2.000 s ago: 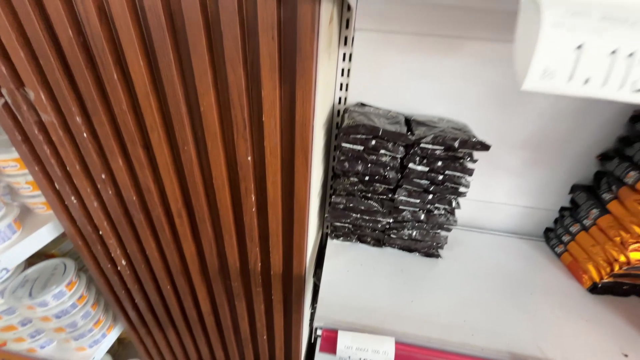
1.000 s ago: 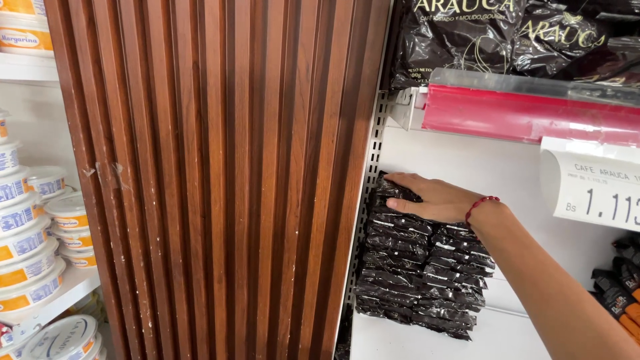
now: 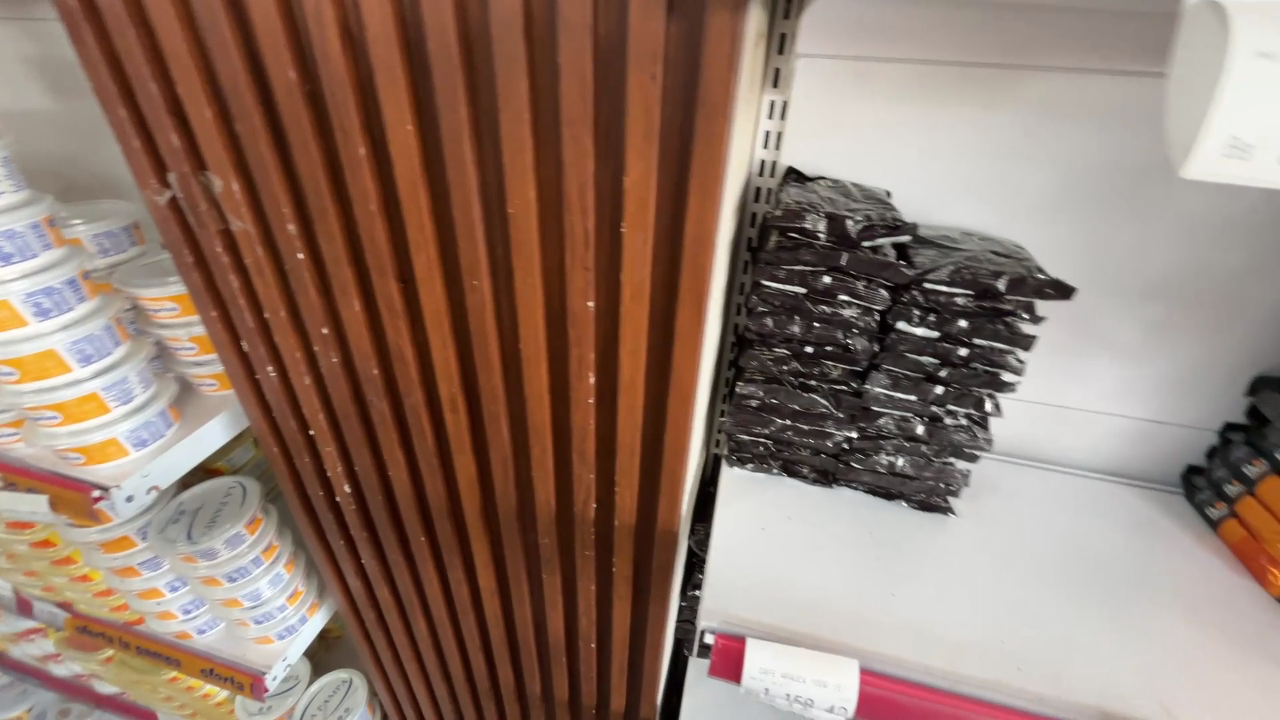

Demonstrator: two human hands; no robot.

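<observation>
Neither of my hands shows in the head view now, so what they hold cannot be seen. Dark, shiny coffee packets (image 3: 870, 350) lie flat in two stacks side by side on a white metal shelf (image 3: 900, 570), against the slotted upright at its left end. The left stack's top packet sits a little higher than the right one's. At the right edge, black and orange packets (image 3: 1245, 500) lean in a row on the same shelf.
A brown slatted wood panel (image 3: 450, 350) stands between two shelf units. On the left, white plastic margarine tubs (image 3: 85, 360) are stacked on shelves. A price tag (image 3: 800, 680) hangs on the red shelf edge, and a white tag holder (image 3: 1225, 100) juts in at upper right.
One second ago a hand with a red bracelet rested on top of the left packet stack; it has left the view. The view has shifted, and the upper shelf's packets are out of sight.
</observation>
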